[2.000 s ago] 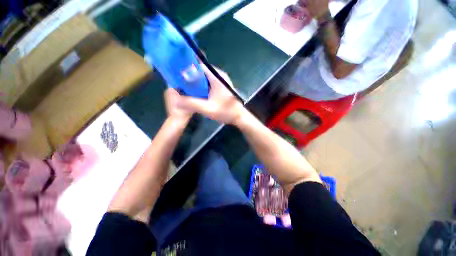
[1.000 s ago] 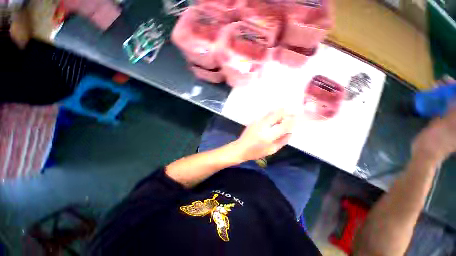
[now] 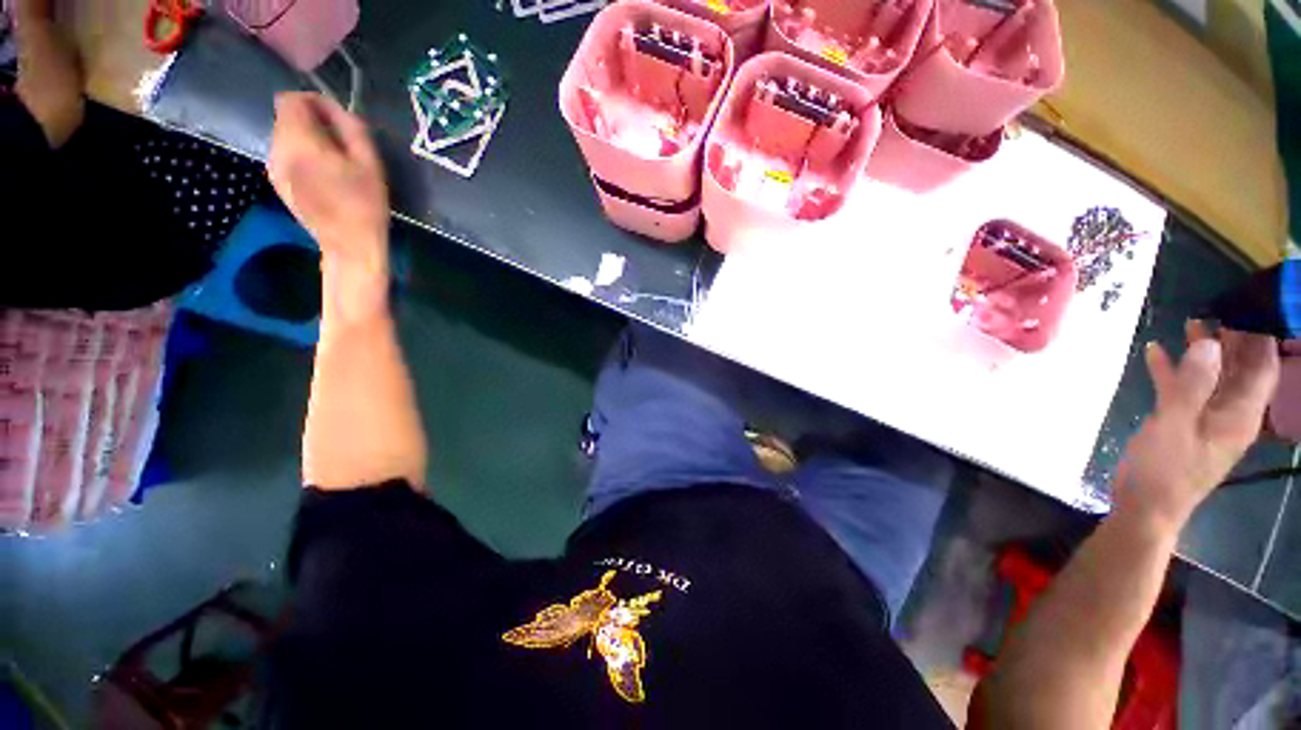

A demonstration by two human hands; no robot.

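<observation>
A single pink housing stands open on the white work mat, with a dark strip and wires inside. A pile of screws lies beside it. My left hand is over the bench's left part with curled fingers, next to a pale thin frame edge; whether it grips this cannot be told. My right hand is at the right, fingers partly spread, its fingertips close below the dark nose of the blue screwdriver, which is cut off by the picture's edge. Its grip cannot be made out.
Clustered, partly stacked pink housings stand at the mat's back left. Loose frame boards lie on the dark bench. Another pink housing is at the top left. Cardboard is behind the mat. Another person's arm is at the far left.
The view has swung from the screwdriver side to the mat and housings. My left hand has left the screwdriver and moved far left. My right hand is now lower beside the screwdriver's nose.
</observation>
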